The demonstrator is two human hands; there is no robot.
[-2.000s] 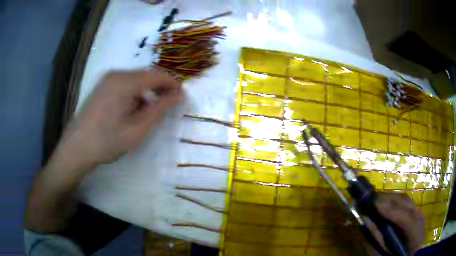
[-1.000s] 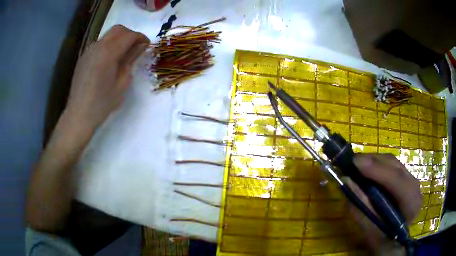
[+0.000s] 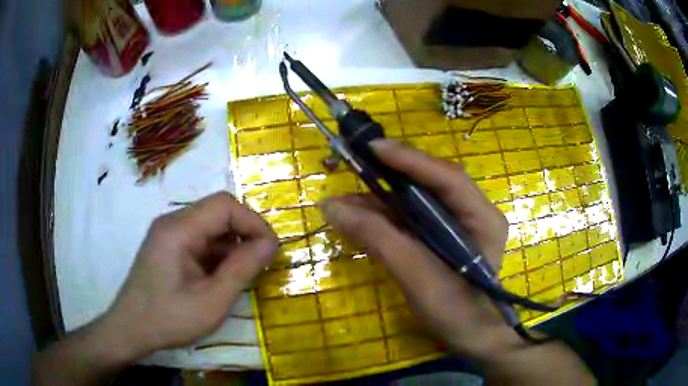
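The yellow film sheet [image 3: 354, 332] with brown grid lines lies on the white bench. My right hand [image 3: 430, 234] holds the black soldering iron [image 3: 407, 200], its tip pointing up past the sheet's far left edge, with the thin guide tube alongside. My left hand [image 3: 200, 264] is over the sheet's left edge, thumb and forefinger closed on a thin lead wire [image 3: 302, 237] that reaches across the sheet towards my right fingertips. Whether those fingertips touch it is unclear. Attached wires at the left edge are partly hidden by my left hand.
A pile of loose lead wires [image 3: 166, 124] lies left of the sheet. White-ended leads [image 3: 475, 99] lie on its far side. Behind stand cans [image 3: 175, 13], a brown carton [image 3: 453, 30] and a round tin [image 3: 549, 54]. Red-orange handles [image 3: 581, 30] and the black box [image 3: 637, 177] are at the right.
My left hand has left the wire pile and come to the sheet's left edge with a wire. My right hand and iron have moved left. The view has shifted right.
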